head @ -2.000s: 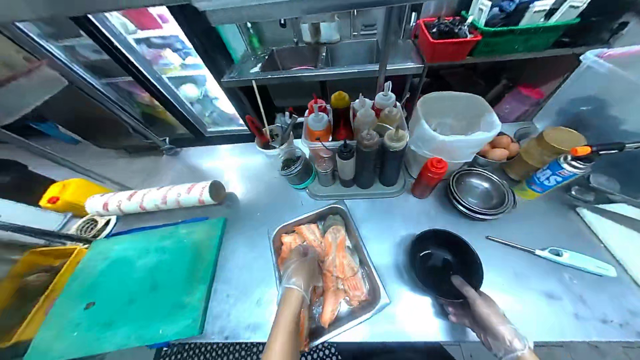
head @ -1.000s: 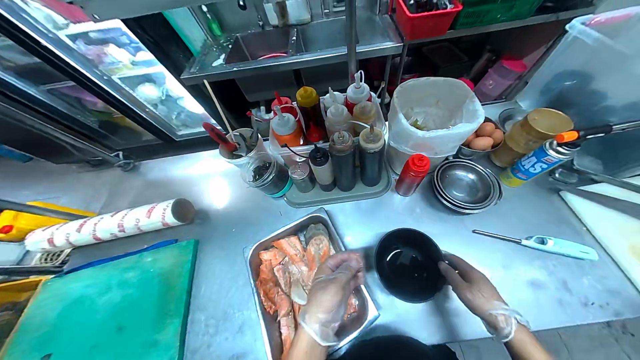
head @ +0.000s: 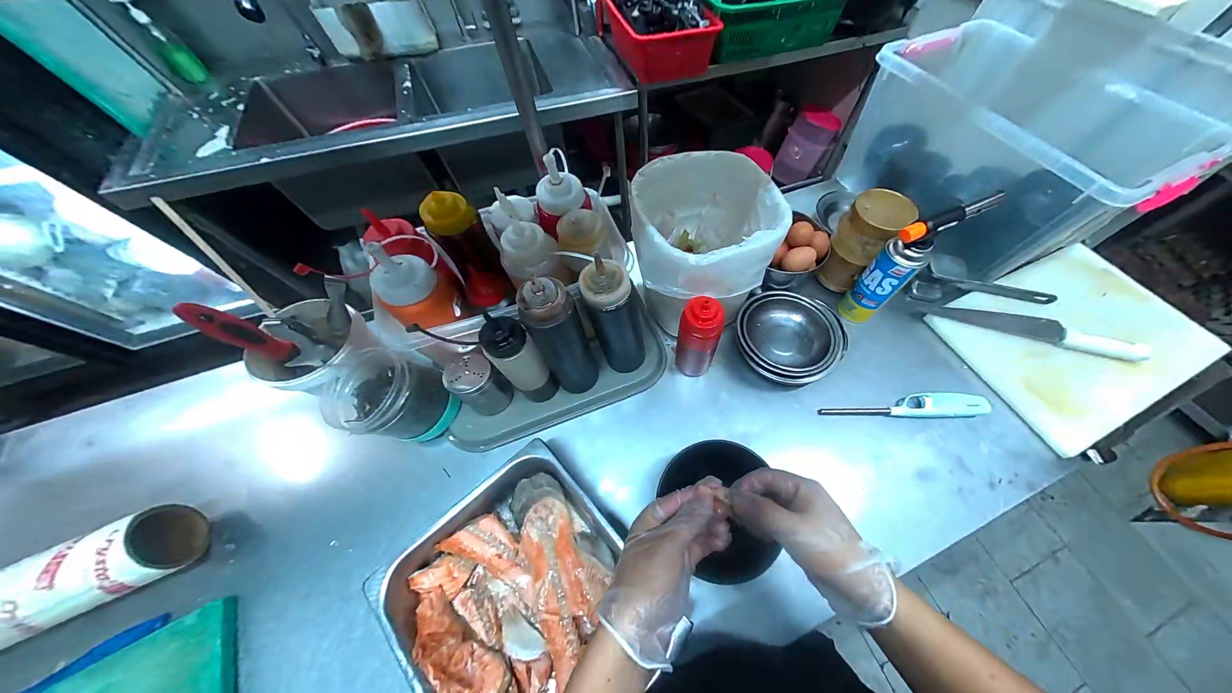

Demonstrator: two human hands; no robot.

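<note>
My left hand [head: 669, 563] and my right hand [head: 813, 539], both in clear plastic gloves, meet over a black bowl [head: 722, 467]. Their fingertips pinch a small orange-pink piece, seemingly salmon [head: 720, 498], mostly covered by the fingers. The bowl stands on the steel counter, its inside largely hidden by the hands. Close by on the left, a steel tray [head: 402, 568] holds salmon pieces [head: 510, 587] with skin and bones or fins. My left wrist is beside the tray's right edge.
Sauce bottles [head: 558, 332] crowd a grey tray [head: 568, 414] behind the salmon. Further right are a red-capped bottle [head: 700, 337], nested steel bowls [head: 791, 335], a gas lighter [head: 938, 405] and a knife [head: 1049, 332] on a white board [head: 1107, 385]. A green board [head: 183, 654] lies at lower left.
My left hand has moved from the salmon tray to over the black bowl. My right hand has let go of the bowl's rim and joined it. The view has shifted closer and to the right.
</note>
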